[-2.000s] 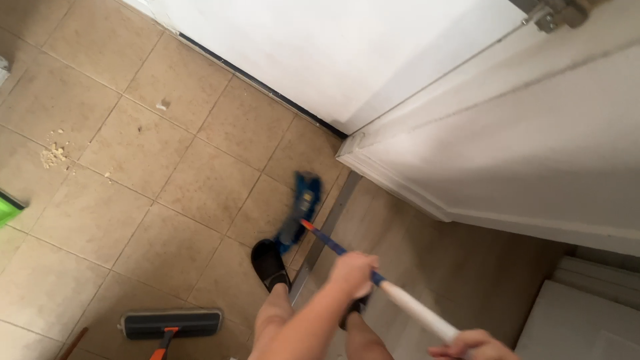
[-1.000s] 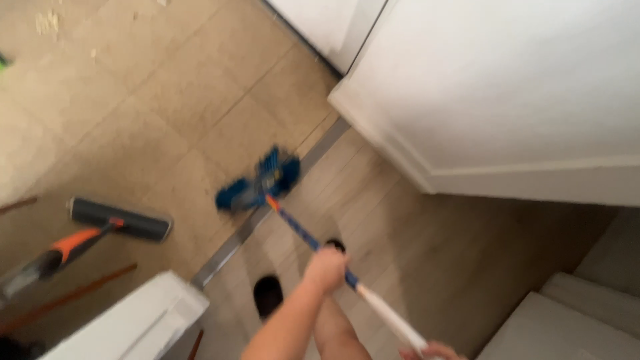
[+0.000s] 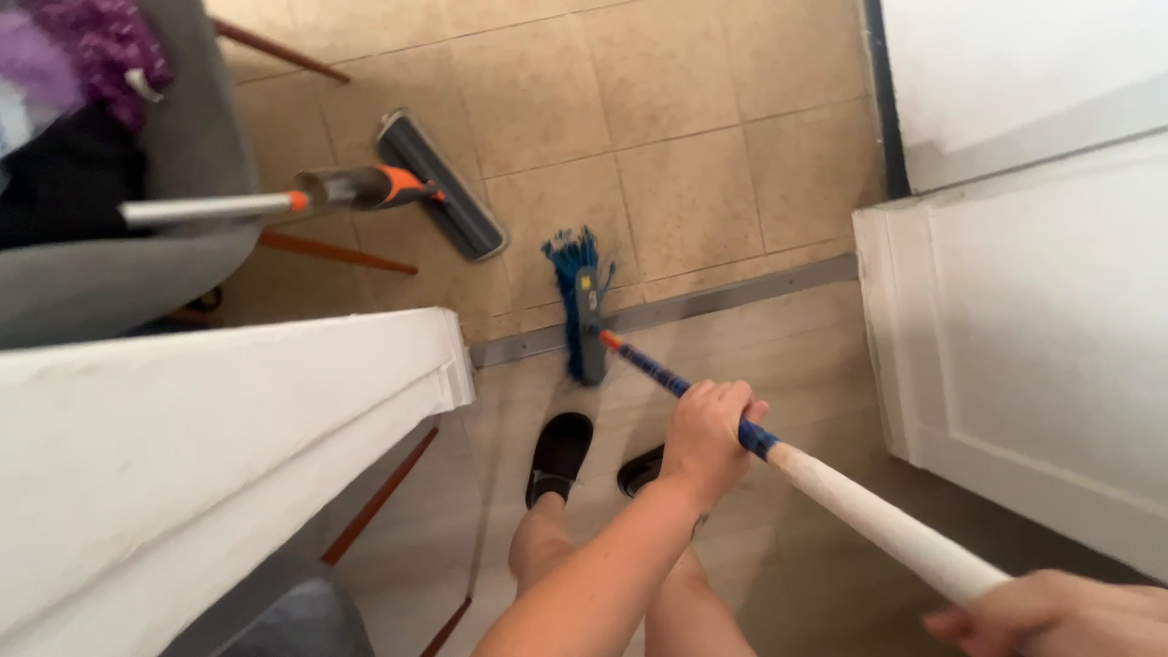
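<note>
A broom with blue bristles (image 3: 577,306) lies across the grey metal threshold strip (image 3: 712,304), its bristle tips on the tiles. Its handle (image 3: 881,516), blue near the head and white higher up, slants down to the right. My left hand (image 3: 714,436) is closed around the blue lower part of the handle. Farther up, at the bottom right corner, my right hand (image 3: 1049,616) grips the white part and is partly cut off by the frame edge. Below the broom head are my feet in black slippers (image 3: 559,456).
A spray mop with a flat grey head (image 3: 443,187) rests on the beige tiles. At the left stands a grey chair (image 3: 205,119) with clothes on it and wooden legs. White door-frame walls (image 3: 274,438) flank the threshold, and a white door (image 3: 1031,82) is at upper right.
The view has swung left and turned. My feet, on the tiles side at first, now stand on the wood-look floor, and the broom head has come back onto the threshold strip.
</note>
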